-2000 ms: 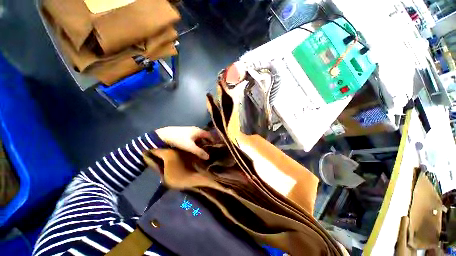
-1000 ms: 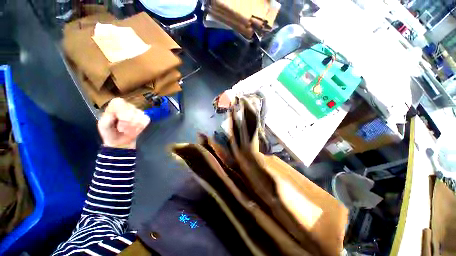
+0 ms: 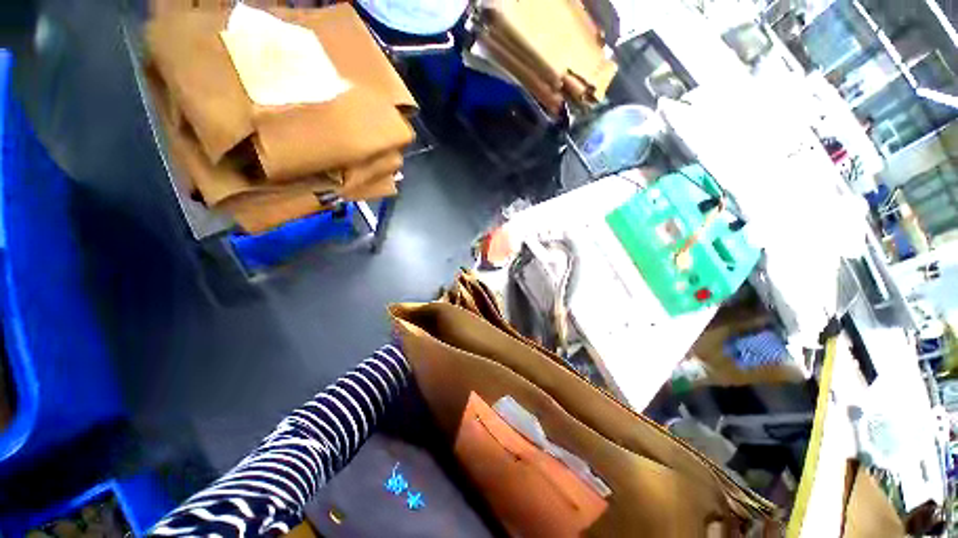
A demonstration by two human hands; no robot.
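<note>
A brown floppy bag body or panel bundle (image 3: 609,447) lies over my lap, its layered open edges towards the upper left. An orange piece (image 3: 525,468) lies flat on its near face, with a pale translucent strip (image 3: 552,447) along its upper edge. My left striped sleeve reaches up to the bundle's left edge; the left hand itself is hidden behind the brown material. My right hand is not in view.
Stacked brown panels (image 3: 336,137) with a pale sheet on top stand on a low stand at upper left. A blue bin (image 3: 63,305) is at far left. A green control box (image 3: 688,236) sits on a small white table (image 3: 620,357). A yellow-edged bench (image 3: 814,452) is at right.
My left hand came out of the bundle as a fist, then went out of sight behind its left edge. The bundle has turned, showing the orange piece on its near face.
</note>
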